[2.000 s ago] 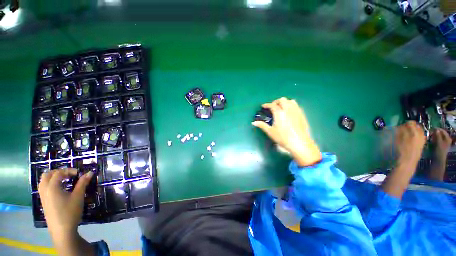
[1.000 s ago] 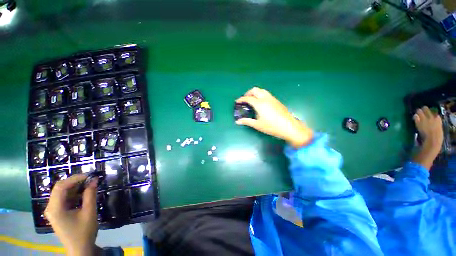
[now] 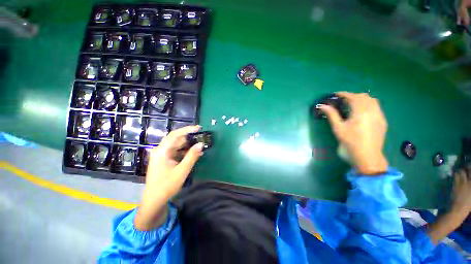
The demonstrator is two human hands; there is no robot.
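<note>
A black blister tray [image 3: 205,56] lies at the left; its upper three rows hold black housings, and some right-hand pockets lower down are empty. My left hand [image 3: 173,154] pinches a black housing [image 3: 205,139] between thumb and fingers over the tray's lower right edge, hiding pockets there. My right hand [image 3: 364,129] holds a black housing [image 3: 338,104] over the mat at centre right; the fingers partly cover it. One loose housing [image 3: 248,74] lies beside a yellow scrap [image 3: 258,83]. Small white pieces [image 3: 235,121] are scattered on the mat between my hands.
The green mat [image 3: 289,56] covers the bench, whose front edge runs before my lap. Two loose black housings [image 3: 408,150] [image 3: 438,159] lie at the right. Another person's hand and blue sleeve [image 3: 449,221] are at the far right edge. A partial hand shows at the top right corner.
The view has shifted. My left hand has moved from the tray's lower left part to its right edge. My right hand is farther right of the white pieces. Fewer loose housings lie by the yellow scrap.
</note>
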